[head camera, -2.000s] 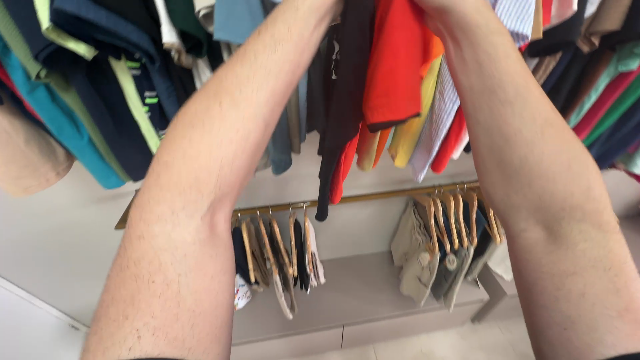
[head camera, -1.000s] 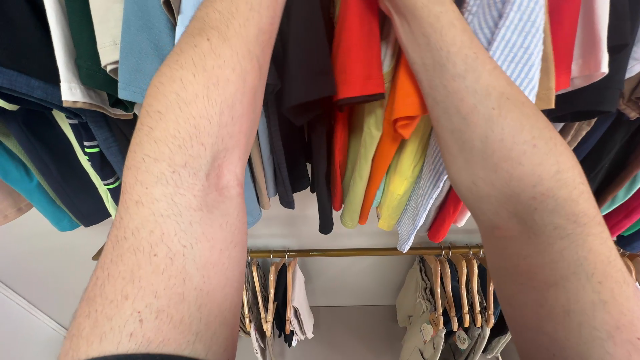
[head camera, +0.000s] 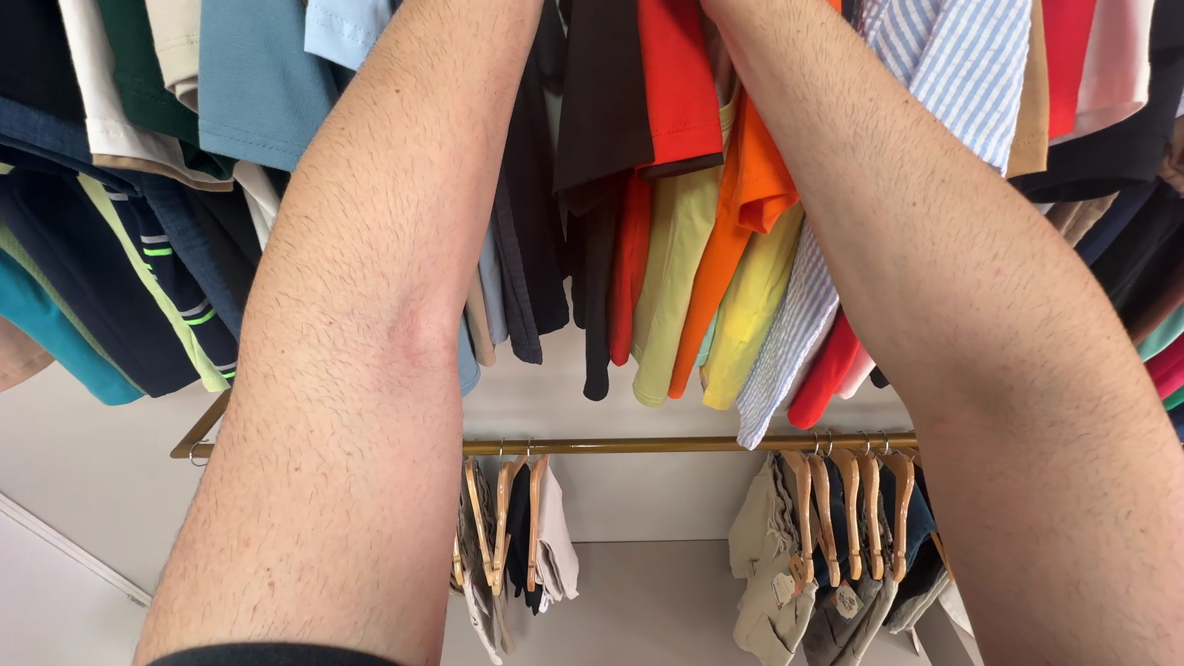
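Observation:
Both my forearms reach up past the top edge of the view, so my left hand and my right hand are out of sight, and what they touch is hidden. Between the forearms hang a black garment, a red short-sleeved garment, an orange garment, a pale yellow-green garment and a yellow garment. A blue and white striped shirt hangs partly behind my right forearm. Left of my left forearm is a blue-grey garment.
Below the upper clothes runs a brass-coloured rail on the pale wall. Wooden hangers with beige and dark trousers hang at its right part. More hangers with a light pink garment hang left of them. Dark clothes crowd the upper right.
The view has shifted closer to the upper clothes. The orange and yellow garments between my forearms show more than two seconds ago. Both hands have gone out of view at the top.

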